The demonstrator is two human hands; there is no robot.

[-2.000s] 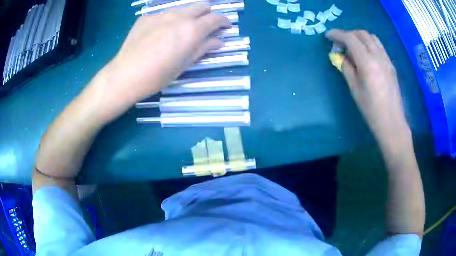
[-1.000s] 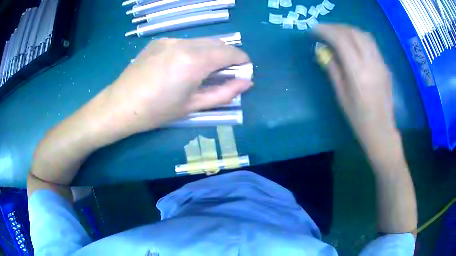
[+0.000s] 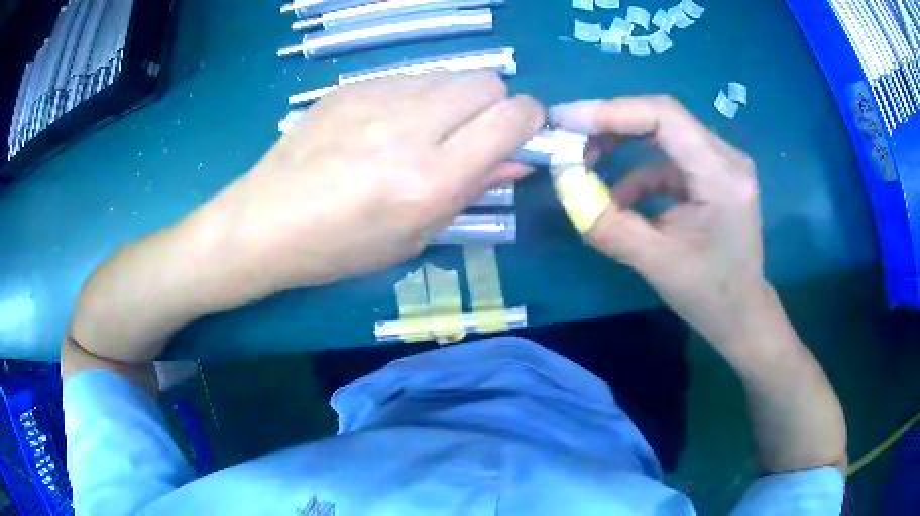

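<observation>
My left hand (image 3: 404, 166) holds a silver tube assembly (image 3: 545, 149) between thumb and fingers, its right end sticking out. My right hand (image 3: 686, 181), with yellow tape on the thumb, has its index finger and thumb at that tube end. A whitish piece shows at the end between the fingertips; whether it is inside the tube cannot be told. More tube assemblies (image 3: 398, 32) lie in a row above, with thin rods pointing left. Others lie partly hidden under my left hand. Small translucent plastic pieces (image 3: 638, 18) lie in a loose pile at the upper right.
Two plastic pieces (image 3: 730, 99) lie apart from the pile. A black tray (image 3: 151, 69) with tubes is at upper left. A blue bin (image 3: 863, 131) of thin rods is at the right edge. Tape strips (image 3: 484, 277) and a taped bar (image 3: 514, 318) lie near the table edge.
My right hand has moved left from beside the plastic pieces to the tube end. My left hand has lifted a tube from the row. Two pieces now show apart from the pile.
</observation>
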